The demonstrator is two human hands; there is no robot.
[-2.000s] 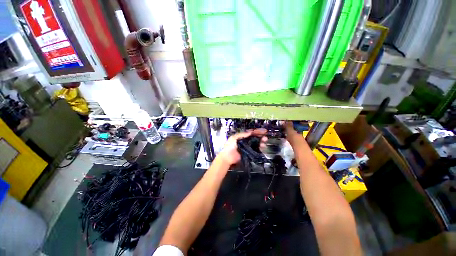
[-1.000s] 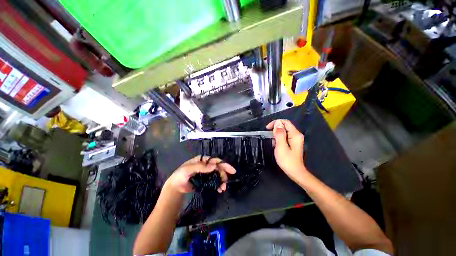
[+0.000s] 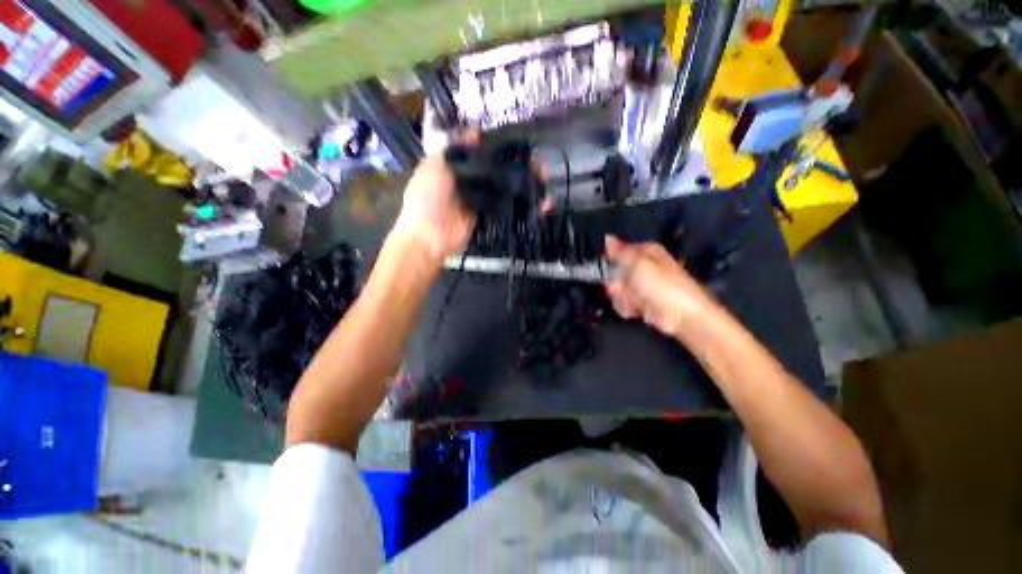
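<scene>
My left hand (image 3: 443,202) holds a bunch of black cable leads (image 3: 493,179), blurred, in front of the mould. My right hand (image 3: 641,280) grips the right end of a narrow silver loading bar (image 3: 560,269) that lies level over the black mat. Dark cable ends stand in a row along the bar's far side. The left end of the bar is near my left wrist. A small pile of black leads (image 3: 557,336) lies on the mat just below the bar. The silver mould (image 3: 544,84) is behind, between the press columns.
A large tangled cable pile (image 3: 275,325) lies on the table's left. The press's green platen edge (image 3: 392,45) is overhead. Pliers (image 3: 816,168) and a pale blue item (image 3: 768,121) lie on the yellow cabinet (image 3: 824,213). A cardboard box (image 3: 941,437) is at the right, blue bins (image 3: 50,437) at the left.
Both hands came out of the press area. The bar is now in my right hand and nearer me, its cable row turned from the near side to the far side. My left hand has lifted its bunch forward.
</scene>
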